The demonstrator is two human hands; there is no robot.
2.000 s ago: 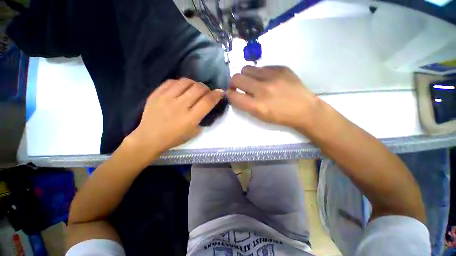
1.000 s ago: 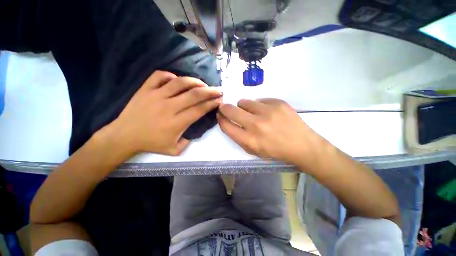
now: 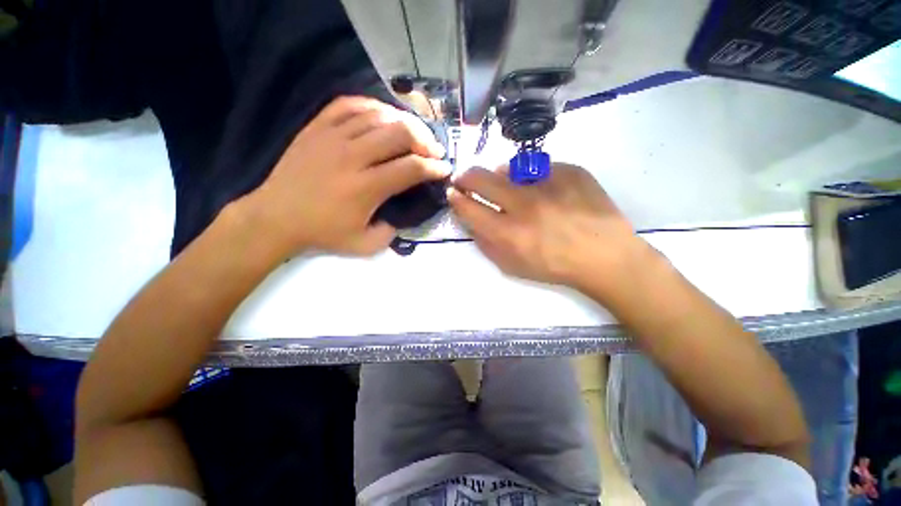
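The black garment piece lies left of the needle and runs off to the upper left. My left hand lies on it, fingers bent, with the fingertips at the cloth's edge just below the presser foot and needle. A dark bunched part of the cloth shows under my left fingers. My right hand pinches the same edge with thumb and forefinger, right beside my left fingertips. The blue tension knob hangs just above my right hand.
The white machine table has a silvery front edge. The control panel is at upper right. A smartphone lies in a beige tray at the right end. A mesh basket stands below right, with dark cloth below left.
Both hands are nearer the needle and higher above the table's front edge. The cloth below my left hand has drawn up, with a small dark loop now showing on the table.
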